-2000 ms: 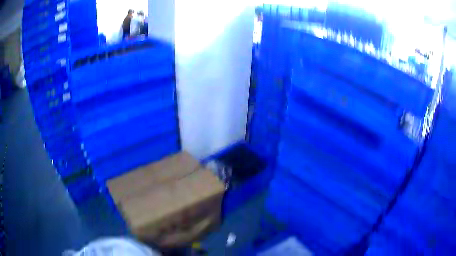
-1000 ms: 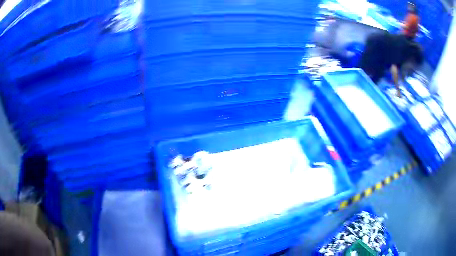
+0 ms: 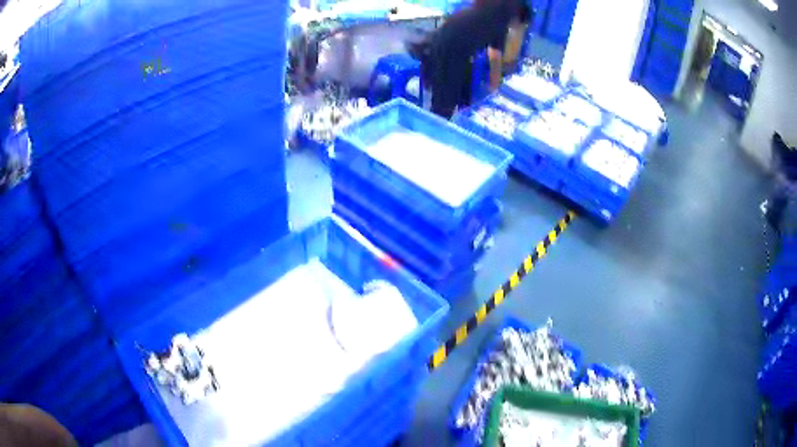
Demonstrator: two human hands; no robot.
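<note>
The large blue work crate (image 3: 367,384) stands in front of me at the lower left, lined with a white sheet (image 3: 271,340). A few loose white-and-black assemblies (image 3: 185,368) lie at its near left end. A rounded white bundle (image 3: 376,316) lies at its far right end. A blurred brown rounded shape (image 3: 33,428), cut off by the lower left corner, may be my left hand; its fingers do not show. My right hand is out of the picture.
A green-rimmed crate (image 3: 568,403) of bagged pieces sits low beside blue crates of loose assemblies (image 3: 524,360). Stacked blue crates (image 3: 157,148) rise at left. A smaller white-lined crate (image 3: 424,166) stands beyond. A person (image 3: 472,48) bends near filled crates; yellow-and-black tape (image 3: 502,292) crosses the floor.
The view has swung right, from the carton and crate stacks to the work crate and the floor. The green crate has come further into view. The brown shape remains at the lower left.
</note>
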